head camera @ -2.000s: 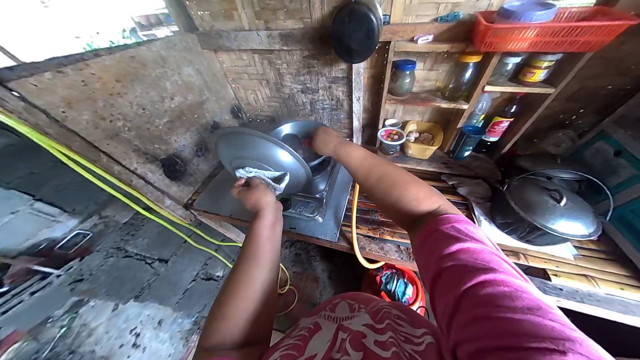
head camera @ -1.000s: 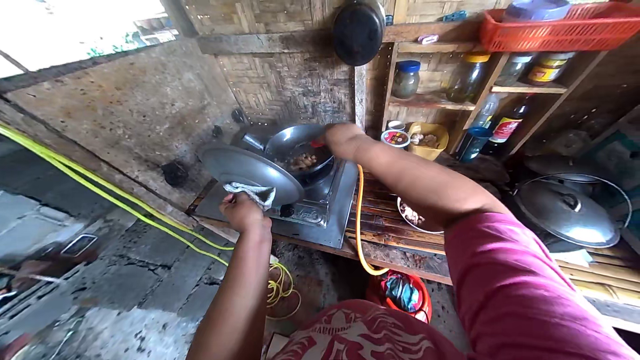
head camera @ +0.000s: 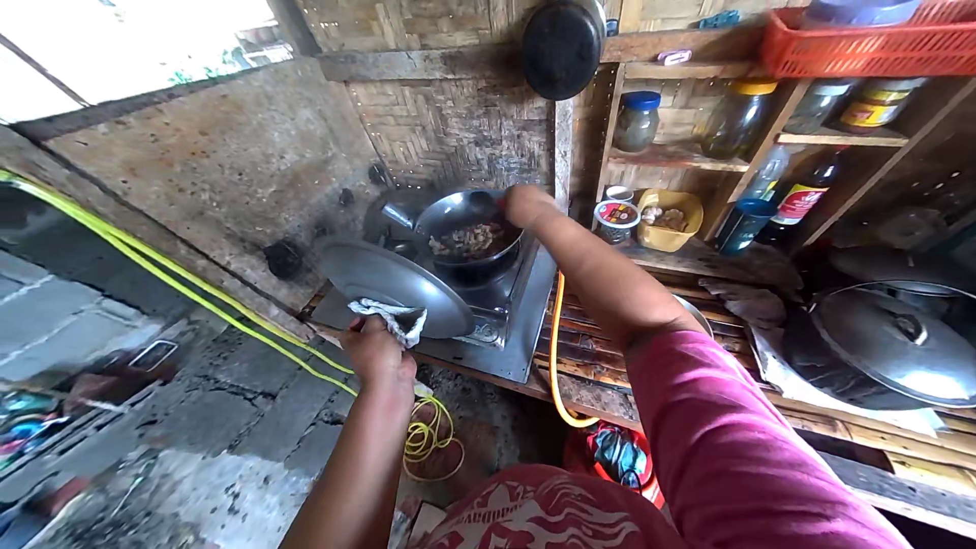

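My left hand (head camera: 377, 347) grips a white cloth (head camera: 396, 319) at the outer face of a large round metal lid (head camera: 396, 286), which is tilted upright in front of the stove (head camera: 503, 324). Behind the lid, a dark frying pan (head camera: 450, 210) sits on the burner, its handle pointing left. Browned pieces of food (head camera: 467, 240) lie in the pan. My right hand (head camera: 528, 204) is closed at the pan's right rim around something red, mostly hidden by the fingers; what it belongs to is unclear.
An orange gas hose (head camera: 557, 358) runs down beside the stove. Right of it are a tub (head camera: 616, 217), a yellow container (head camera: 671, 217) of bulbs and a large lidded pot (head camera: 877, 343) on bamboo slats. A black pan (head camera: 563, 49) hangs on the woven wall. Yellow cable (head camera: 175, 278) crosses the left side.
The lid has come away from over the pan, toward me and lower, so the food shows more fully. My right hand remains by the pan's right side.
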